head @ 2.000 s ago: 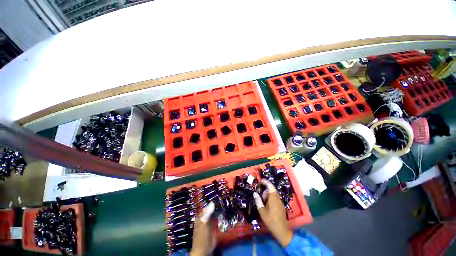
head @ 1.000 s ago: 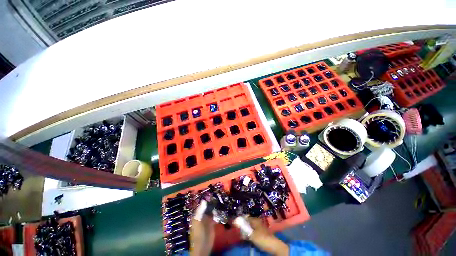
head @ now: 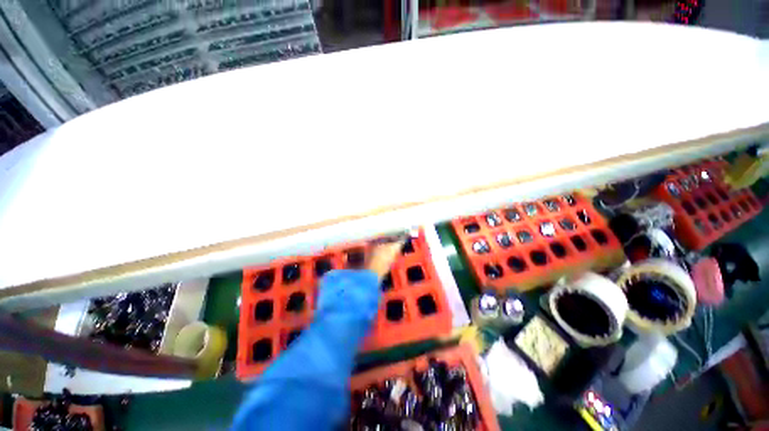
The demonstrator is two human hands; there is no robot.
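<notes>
My left hand (head: 389,256), in a blue sleeve, reaches over the orange-red compartment tray (head: 446,323) to its upper right pockets, close under the shelf edge. It is small and blurred. A dark piece shows at the fingertips; I cannot tell whether they hold it. Dark parts sit in the tray's pockets, some hidden by my arm. The orange-red parts tray (head: 482,389) lies nearer, with heaped glossy black parts (head: 447,391), cut off at the bottom edge. My right hand is not clearly seen; a pale spot at the bottom edge is unclear.
A white shelf (head: 379,135) overhangs the back. A second compartment tray (head: 540,275), small jars (head: 499,308), cream rings (head: 589,308), crumpled tissue (head: 511,379) and a box of yellow bits (head: 542,343) lie right. A white bin (head: 187,307) and yellow roll (head: 199,341) lie left.
My left hand has left the parts heap and moved up and forward to the compartment tray. My right hand has dropped from clear view. The view has tilted up, showing more shelf.
</notes>
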